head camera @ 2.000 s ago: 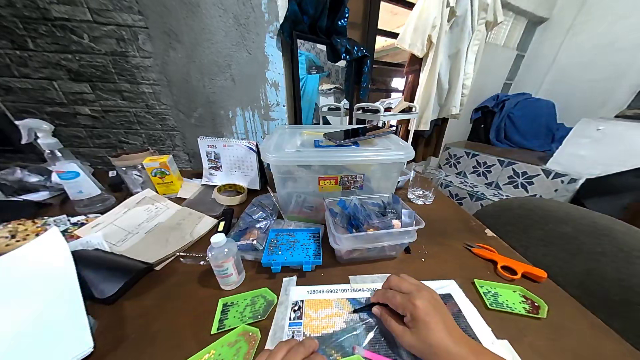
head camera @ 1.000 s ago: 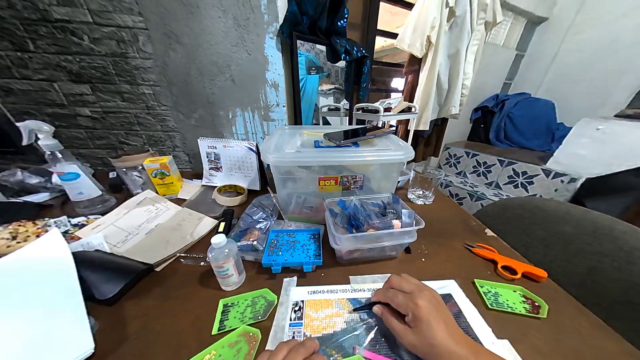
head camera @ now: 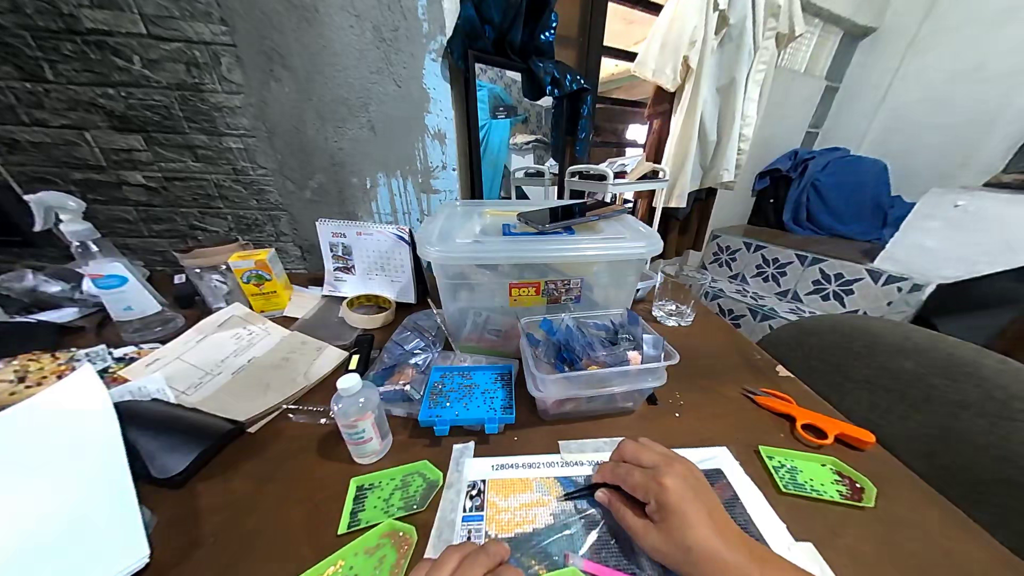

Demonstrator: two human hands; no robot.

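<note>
A diamond painting canvas (head camera: 524, 506), partly filled with yellow and blue drills, lies taped at the table's front. My right hand (head camera: 664, 504) is shut on black tweezers (head camera: 582, 491), whose tip touches the canvas beside the yellow area. At the bottom edge, my left hand (head camera: 468, 560) rests on the canvas's lower left; only its fingers show, and whether it holds anything is hidden. A pink pen (head camera: 592, 565) lies between the hands. Green trays with drills stand left of the canvas (head camera: 390, 494), below that (head camera: 370, 552), and at the right (head camera: 818, 475).
Behind the canvas stand a blue tray (head camera: 467, 396), a plastic tub of small bags (head camera: 596, 376), a lidded storage box (head camera: 536, 272) and a small bottle (head camera: 362, 420). Orange scissors (head camera: 812, 418) lie right. Papers (head camera: 240, 360) cover the left; a glass (head camera: 678, 294) stands behind.
</note>
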